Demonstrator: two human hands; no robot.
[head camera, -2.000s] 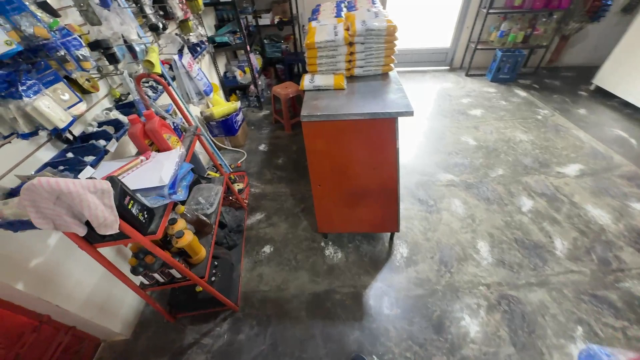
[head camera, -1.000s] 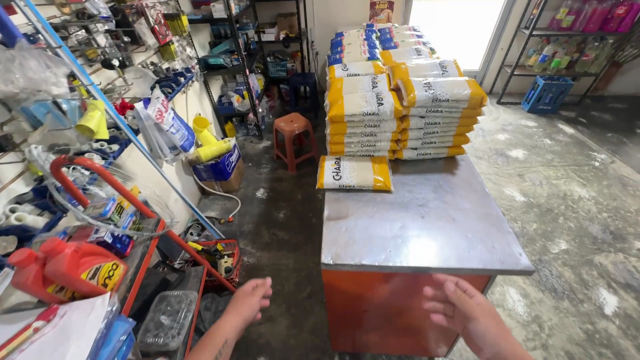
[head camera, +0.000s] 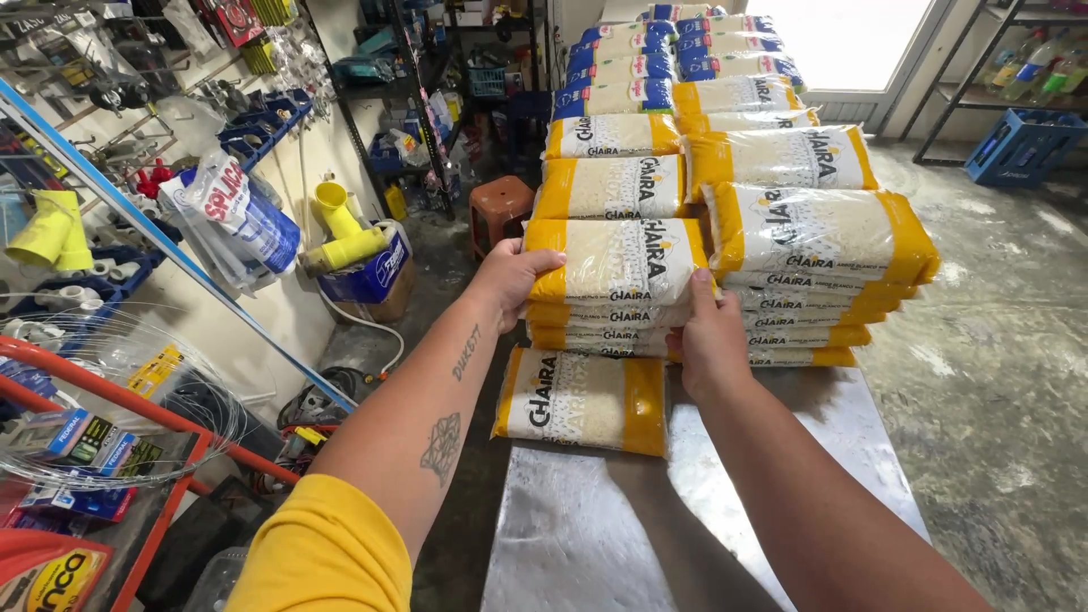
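Observation:
Both my hands are at the top bag of rice (head camera: 625, 262) on the front left stack. My left hand (head camera: 510, 280) grips its left end, thumb on top. My right hand (head camera: 712, 331) holds its right end, with the fingers partly hidden against the stack's front. A single bag of rice (head camera: 578, 401) lies flat just in front of that stack, on the metal tabletop (head camera: 595, 518). Beside my right hand rises a second stack, topped by a bag of rice (head camera: 816, 231) with yellow ends. Blue-ended bags (head camera: 612, 98) are piled farther back.
A red metal rack (head camera: 161, 552) with wire and boxes stands at the left. Behind it are yellow pipe fittings (head camera: 344, 246) on a blue box (head camera: 370, 272). An orange plastic stool (head camera: 500, 208) is beyond the table's left side, and a blue crate (head camera: 1024, 146) is at the far right.
My hands have moved forward from above the table's near edge and taken hold of the top bag on the left stack. The view has come closer to the table.

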